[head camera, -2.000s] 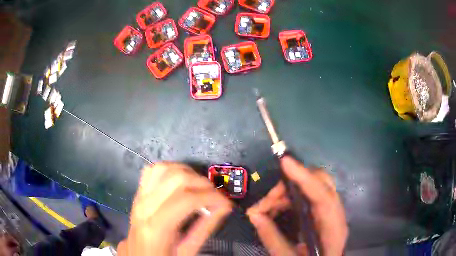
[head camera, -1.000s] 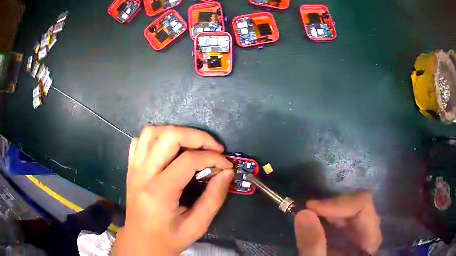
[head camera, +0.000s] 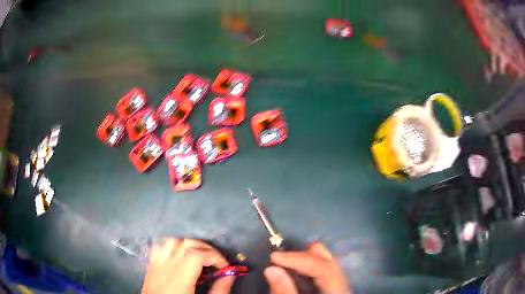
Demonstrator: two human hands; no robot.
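Observation:
The picture is blurred. My left hand (head camera: 183, 267) is at the bottom edge, its fingers and thumb closed on a red housing (head camera: 235, 270), which shows edge-on and tilted. The inside of that housing is hidden. My right hand (head camera: 308, 270), cut off by the bottom edge, holds the soldering iron (head camera: 265, 221). The iron's tip points up and left, away from the held housing. A tiny yellow square (head camera: 240, 257) lies just beyond the held housing, between my hands.
A cluster of red housings (head camera: 185, 171) lies beyond my hands. Loose silver-white cells (head camera: 41, 194) are at the left. A yellow tip cleaner (head camera: 388, 149) with a ring against it stands at right, near a black tray (head camera: 449, 221) with pinkish blobs. One red housing (head camera: 338, 28) lies far back.
The view has shifted to show more of the far bench. The iron has left the housing and its tip points forward. My left hand now holds the housing, tilted; a second ago it lay flat on the mat.

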